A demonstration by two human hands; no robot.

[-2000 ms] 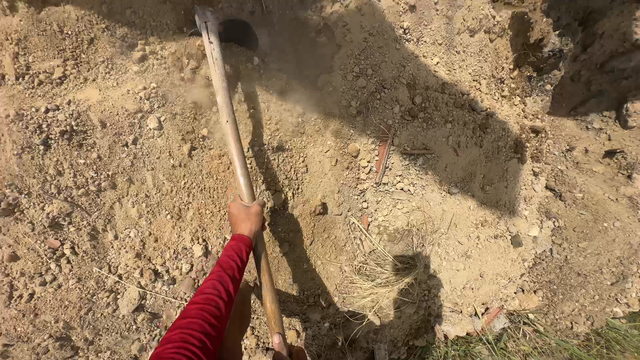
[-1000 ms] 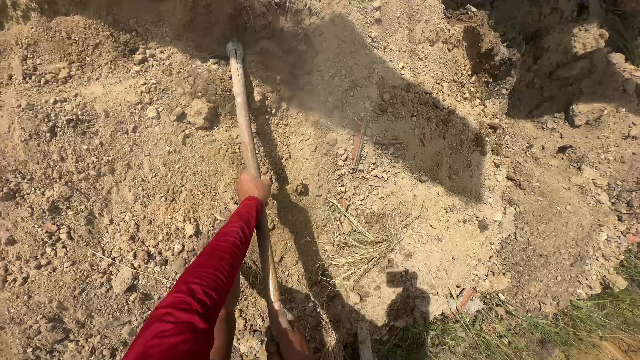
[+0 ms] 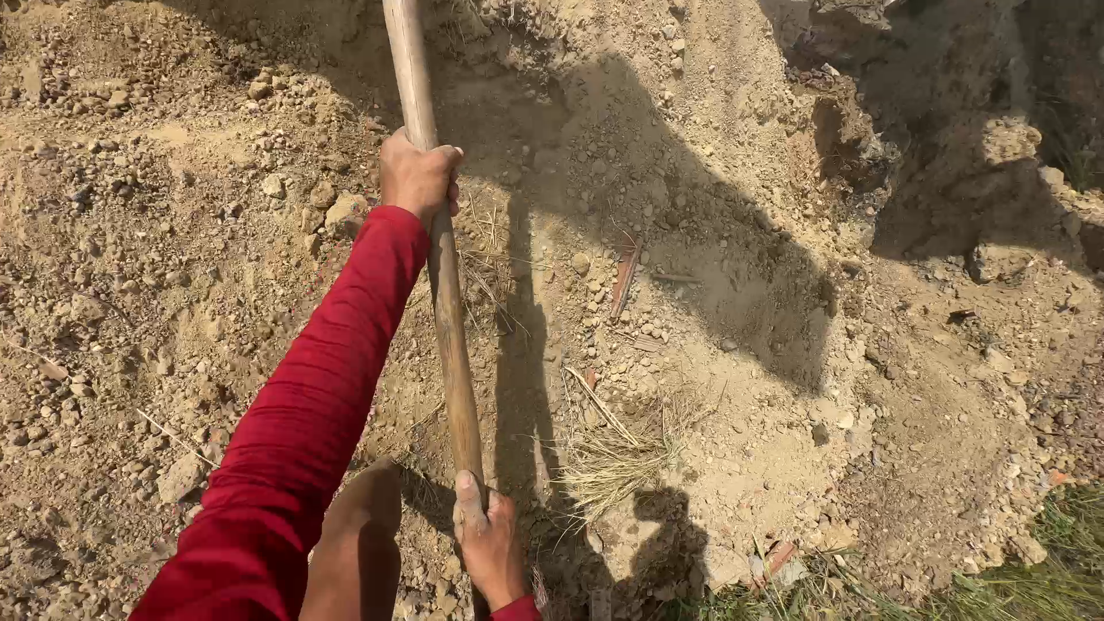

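My left hand [image 3: 420, 177], at the end of a red sleeve, is closed around the upper part of a long wooden tool handle [image 3: 450, 332]. Lower down, near the bottom edge, my right hand [image 3: 492, 535] grips the same handle, its thumb lying along the wood. The handle runs steeply up through the head view and leaves it at the top, so the tool's head is out of sight. Beneath it lies loose, dry soil [image 3: 259, 345] with stones.
A tuft of dry grass [image 3: 625, 461] and a reddish shard [image 3: 625, 276] lie right of the handle. Green grass [image 3: 1018, 591] grows at the lower right. A shaded hollow [image 3: 957, 172] is at the upper right. My leg [image 3: 358, 548] shows at the bottom.
The handle's top end, in view before, has gone out at the top edge. Both hands have stayed on the handle and now sit higher in the view.
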